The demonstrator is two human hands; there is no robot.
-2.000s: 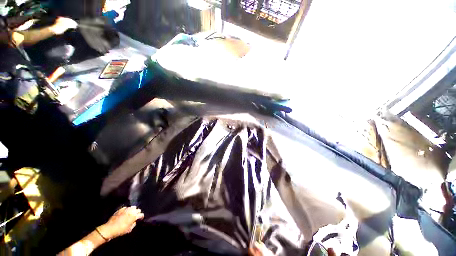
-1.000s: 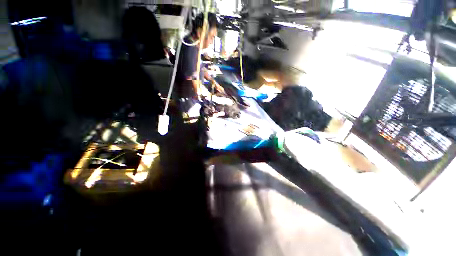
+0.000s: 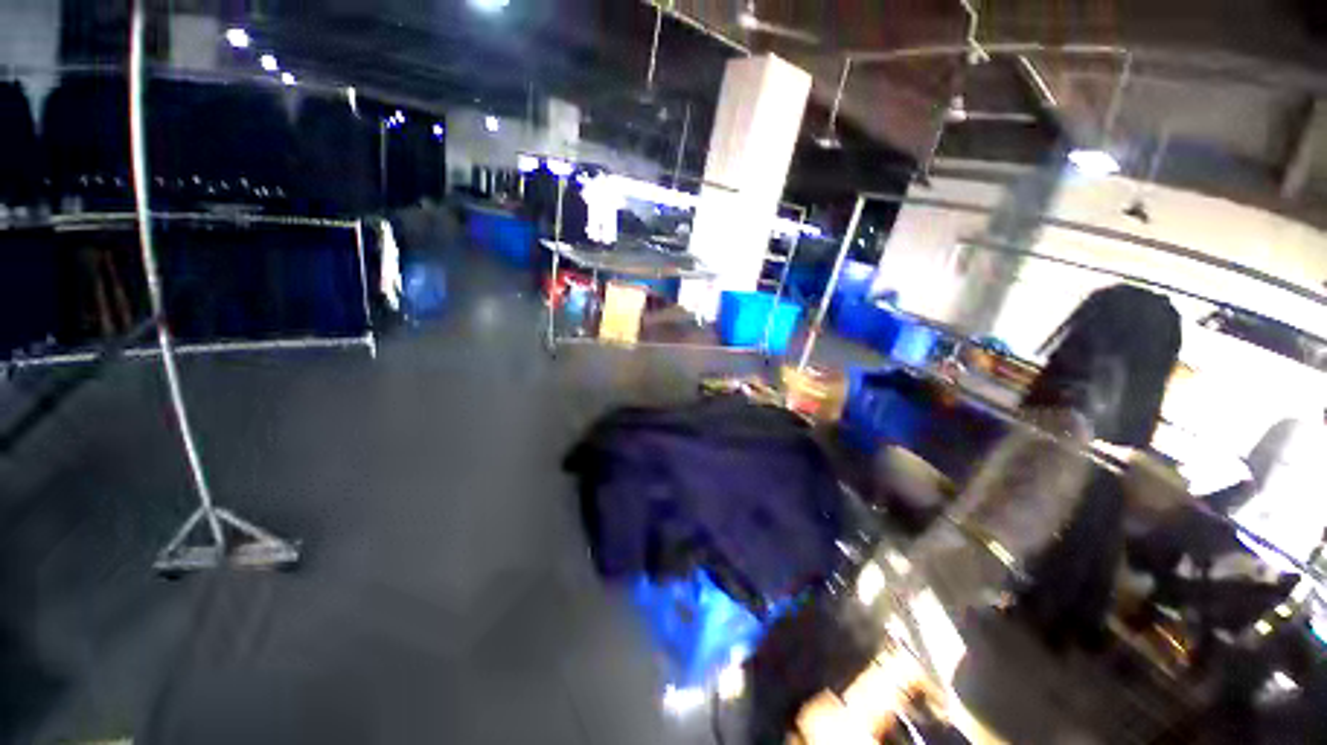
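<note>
Neither my left hand nor my right hand is in the picture. Nearest in front of me is a dark navy garment pile (image 3: 713, 488), draped over the top of a blue bin (image 3: 691, 626). The pile hangs down over the bin's sides. The picture is blurred, so I cannot tell how many garments lie there. Another dark garment (image 3: 1113, 357) hangs or stands at the right.
A metal stand (image 3: 175, 393) with a footed base stands on the grey floor at left. A rail of dark garments (image 3: 189, 277) is behind it. Blue bins (image 3: 760, 317) stand near a white pillar (image 3: 750, 160). Cluttered tables are at right.
The view has swung away from the table and jacket lining, past a person at a table, to the floor with rails and bins. Both hands have left the picture.
</note>
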